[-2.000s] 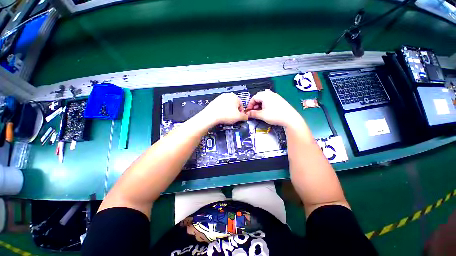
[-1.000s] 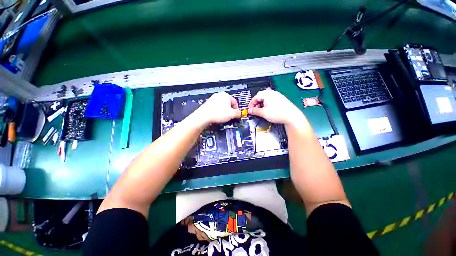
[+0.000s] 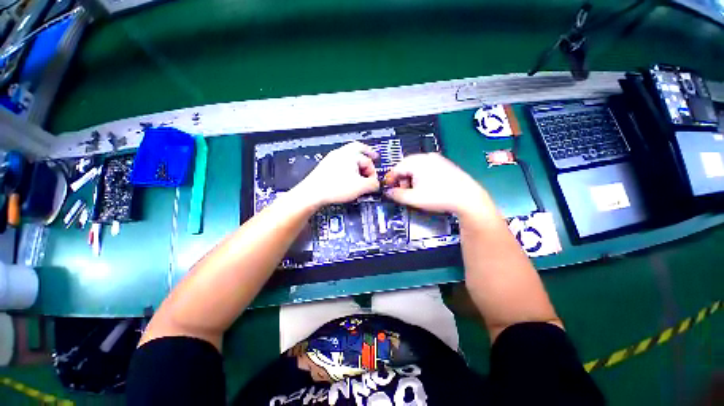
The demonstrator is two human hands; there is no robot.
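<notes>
An opened laptop base (image 3: 262,195) lies on a black work mat (image 3: 274,277). The long black battery pack (image 3: 298,165) is along its far edge, and the mainboard (image 3: 349,230) is in the near half. My left hand (image 3: 347,174) and my right hand (image 3: 429,181) are bare and meet over the middle of the base, fingertips nearly touching. A small orange-yellow bit shows at the right fingertips; the fingers hide most of it, and whether either hand grips it is unclear.
To the left are a blue parts bin (image 3: 163,157), a screw tray (image 3: 117,189) and a green strip (image 3: 198,186). To the right are two fans (image 3: 493,120), a small coppery piece (image 3: 500,158) and open laptops (image 3: 583,139). A metal rail (image 3: 317,108) runs behind.
The orange-yellow piece seen between my fingertips is now mostly covered. My right hand has come slightly nearer and turned. The yellow strip right of the mainboard no longer shows.
</notes>
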